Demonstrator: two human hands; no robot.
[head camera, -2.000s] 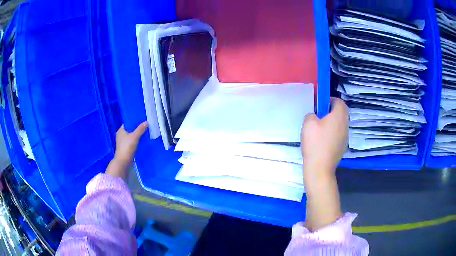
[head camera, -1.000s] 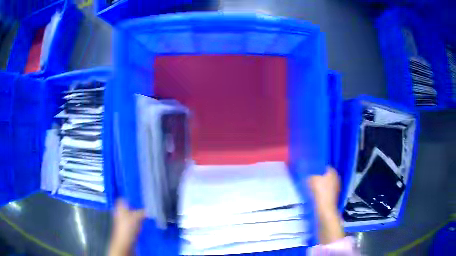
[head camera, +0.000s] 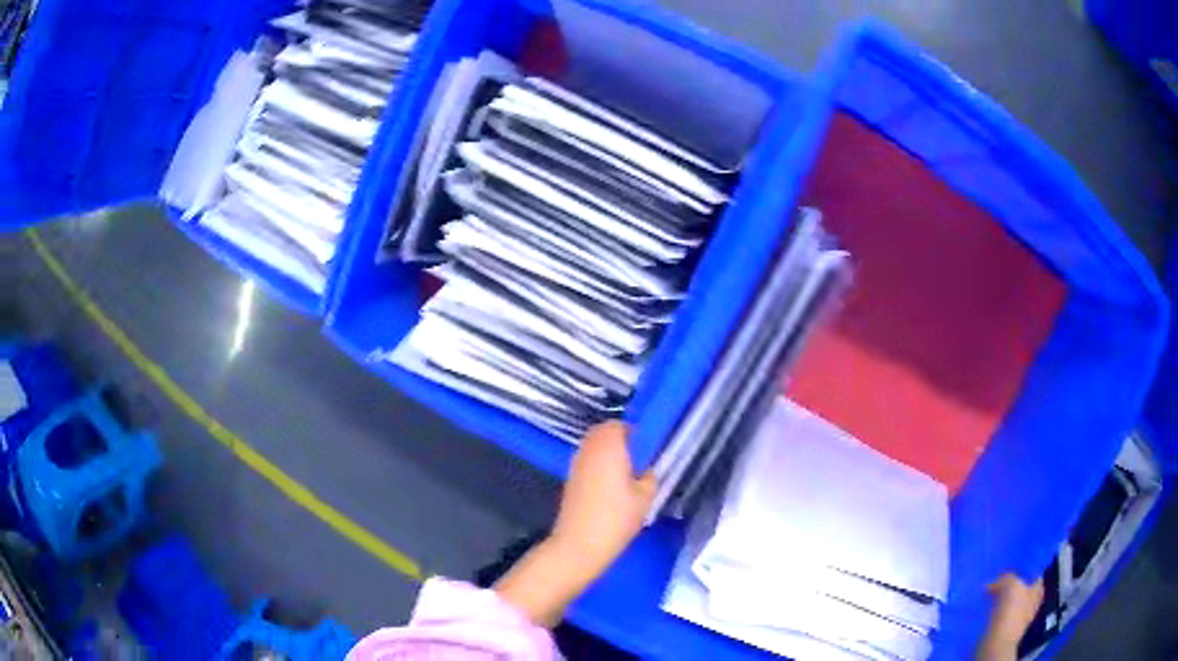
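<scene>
A blue tote (head camera: 1111, 349) is at the right, tilted in view, with a red bottom (head camera: 930, 297). White-sleeved panels (head camera: 840, 510) lie in its near end, and more sleeved panels (head camera: 756, 362) stand along its left side. My left hand (head camera: 597, 506) grips the tote's left wall near the front. My right hand (head camera: 1013, 612) is at its right wall, partly cut off by the lower edge; the fingers are small and partly hidden.
Directly left is a blue tote holding a row of sleeved panels (head camera: 556, 245). Another packed tote (head camera: 310, 142) stands beyond it. A light-blue stool (head camera: 84, 471) and a yellow floor line (head camera: 258, 458) are at lower left. Dark panels (head camera: 1098, 523) show at far right.
The held tote has moved from the centre to the right of the view, beside the packed totes. Both hands stay on its walls. The camera view has turned.
</scene>
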